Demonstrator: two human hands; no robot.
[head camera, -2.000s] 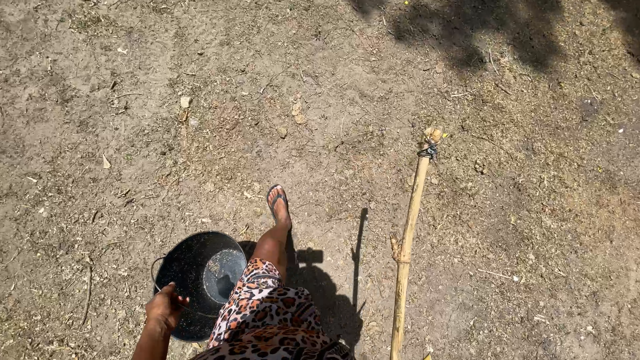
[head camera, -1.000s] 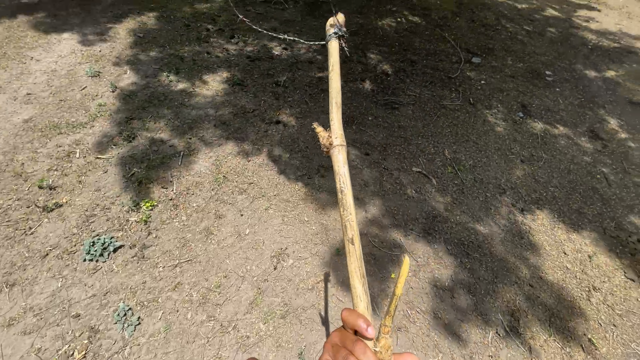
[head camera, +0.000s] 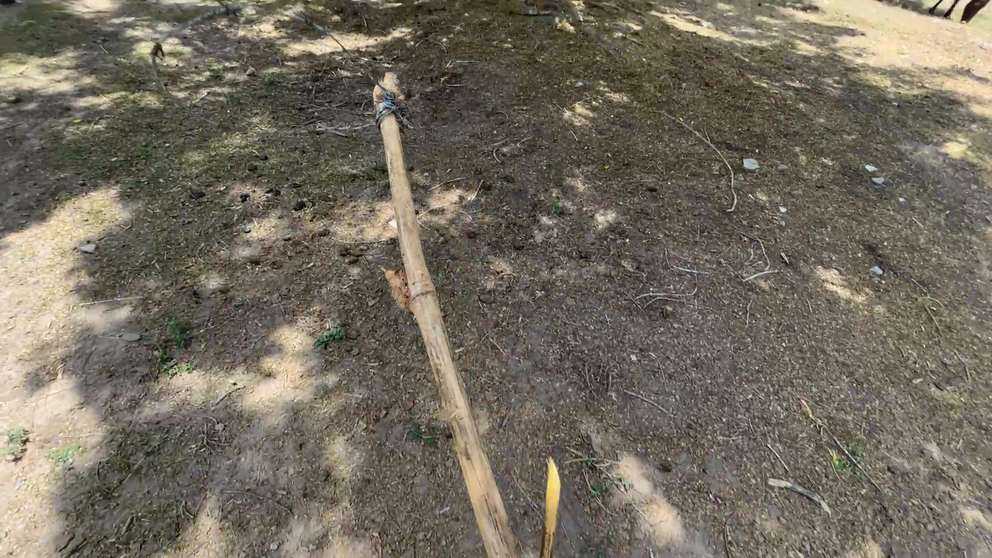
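Note:
A long pale wooden pole, perhaps bamboo (head camera: 434, 325), runs from the bottom edge up to the upper left of the middle. Wire (head camera: 390, 107) is wound around its far end, and a rough stub (head camera: 397, 288) juts from its left side at a node. Right of the pole's lower part, a short yellowish branch end (head camera: 551, 504) sticks up from the bottom edge. Neither of my hands shows in this view, so what they hold is hidden below the frame.
Dry ground lies under patchy tree shade, with thin twigs (head camera: 713, 151), a short stick (head camera: 800, 492), small pale stones (head camera: 750, 164) and low green weeds (head camera: 172, 364). Dark legs, maybe an animal's, show at the top right corner.
The view has swung up and forward over shadier ground. The hand that gripped the pole's lower part one second ago has left the view. The bucket and hand seen two seconds ago are out of sight.

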